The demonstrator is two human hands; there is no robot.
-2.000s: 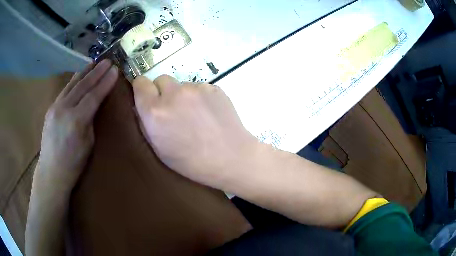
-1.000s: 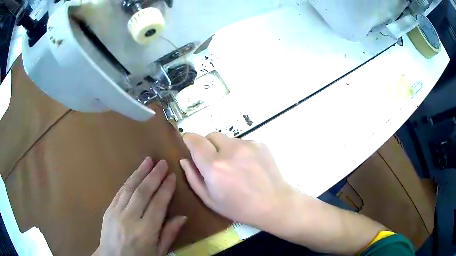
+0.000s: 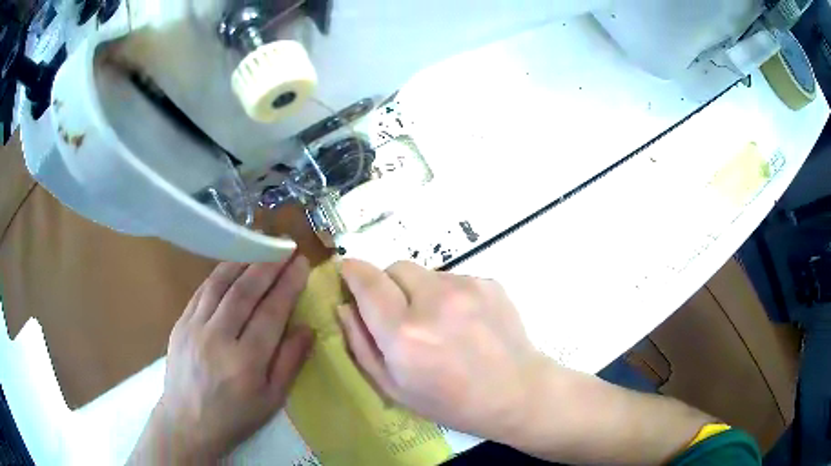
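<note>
The brown panel (image 3: 118, 309) lies under the white sewing machine head (image 3: 137, 182). Its narrow end reaches the presser foot area (image 3: 314, 214). My left hand (image 3: 237, 337) lies flat, palm down, with fingertips at the panel's edge just below the head and the thumb spread. My right hand (image 3: 437, 328) is curled, with thumb and forefinger at the panel's end right of the foot; whether they pinch the edge is hidden. A yellow strip (image 3: 337, 391), apparently tape on the tabletop, shows between my hands. The needle tip cannot be made out.
A cream knob (image 3: 273, 80) is on the machine. A tape roll (image 3: 789, 73) stands at the table's far right, near another yellow patch (image 3: 743, 173). Brown panels (image 3: 729, 337) lie lower, beyond the white table's edge (image 3: 629, 319). Dark equipment is at the far right.
The panel has moved up and left under the head, uncovering the yellow strip and white tabletop. My left hand has moved up towards the foot. The camera view has shifted.
</note>
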